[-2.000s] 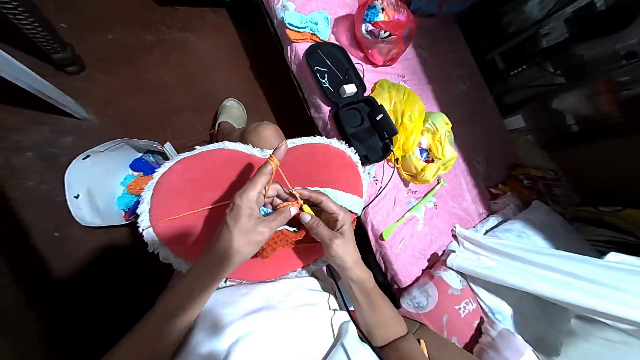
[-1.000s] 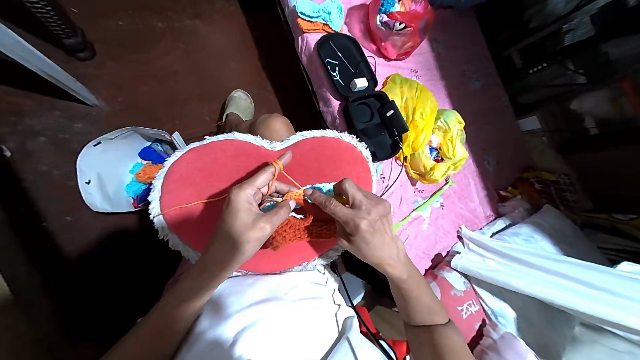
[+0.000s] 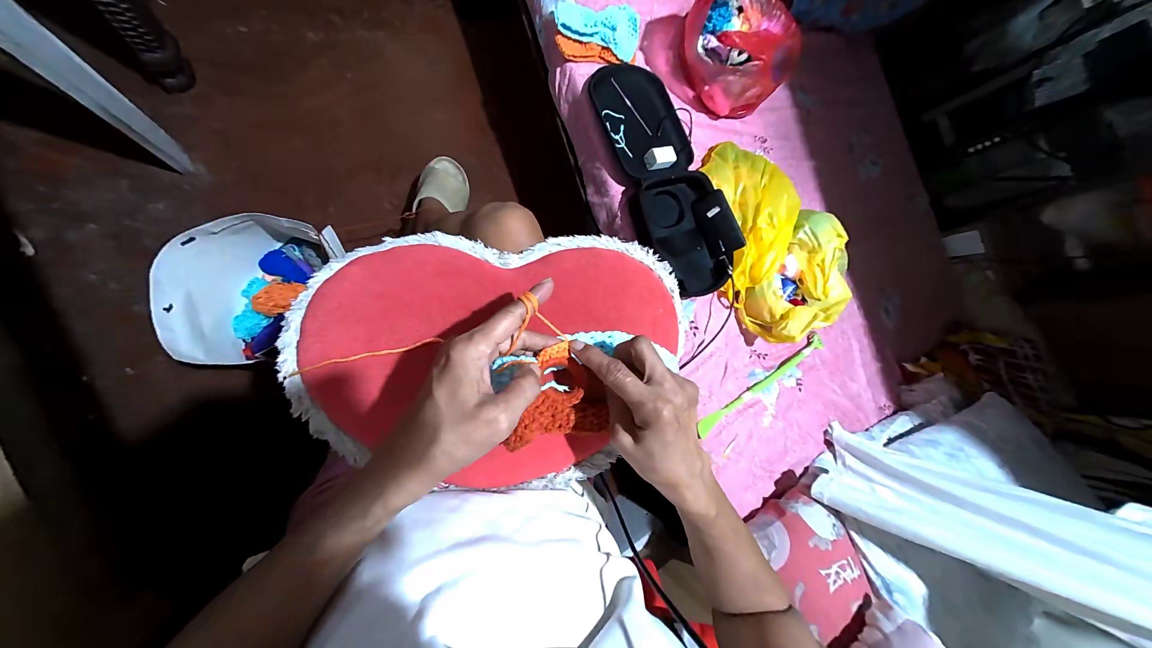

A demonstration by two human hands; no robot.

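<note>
Over a red heart-shaped cushion with white fluffy trim (image 3: 405, 288), my left hand (image 3: 477, 387) pinches an orange and light blue crocheted piece (image 3: 549, 418). Orange yarn (image 3: 369, 356) loops around a raised finger of this hand and trails left across the cushion. My right hand (image 3: 643, 405) closes on the piece's upper right edge, its fingertips meeting the yarn there. Whether a crochet hook is in the right hand cannot be told; the fingers cover that spot.
A white container with yarn balls (image 3: 193, 297) stands left of the cushion. On the pink bedsheet (image 3: 747, 477) lie an open black case (image 3: 688, 229), a yellow plastic bag (image 3: 756, 198), a red plastic bag (image 3: 747, 67), crocheted pieces (image 3: 598, 31) and a green stick-like object (image 3: 760, 385).
Two seconds ago a yellow bit showed at my right fingertips; it is not visible now. My right hand's fingers have shifted over the work, while my left hand keeps its hold.
</note>
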